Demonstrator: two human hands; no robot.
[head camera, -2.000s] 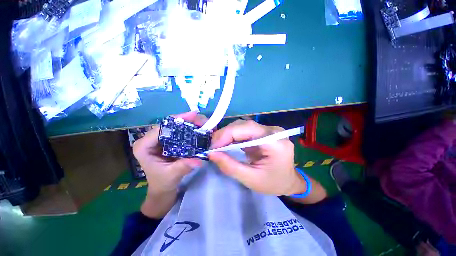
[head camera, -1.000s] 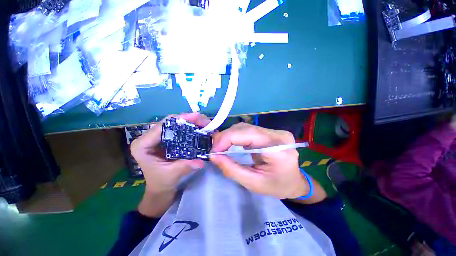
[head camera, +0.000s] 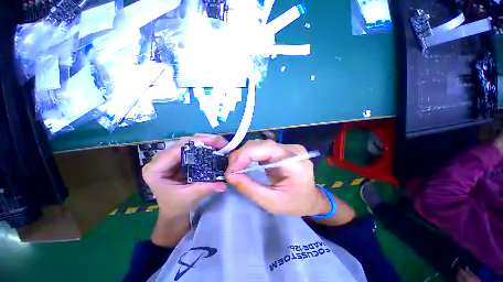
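Observation:
My left hand (head camera: 171, 182) holds a dark circuit board (head camera: 203, 164) dotted with silver and white parts, above my lap. My right hand (head camera: 276, 179) pinches a white flat ribbon cable (head camera: 287, 161) by its end at the board's lower right corner; the rest runs out to the right over my fingers. A second white ribbon cable (head camera: 246, 118) curves from the board's upper right side up to the bright area on the bench. My fingertips hide the place where the pinched cable meets the board, so I cannot tell if it is in a connector.
Clear plastic bags (head camera: 83, 82) heap at the left of the green bench (head camera: 331, 93). Overexposed white cables (head camera: 289, 49) fan out beside them. A black tray (head camera: 441, 99) at the right bears a board with white strips (head camera: 422, 30). A red stool (head camera: 358, 151) stands below; a person's purple sleeve (head camera: 463, 193) is at right.
Both hands stay at the board. The pinched cable's free end has shifted left and is seen more edge-on than at first. The view has shifted slightly.

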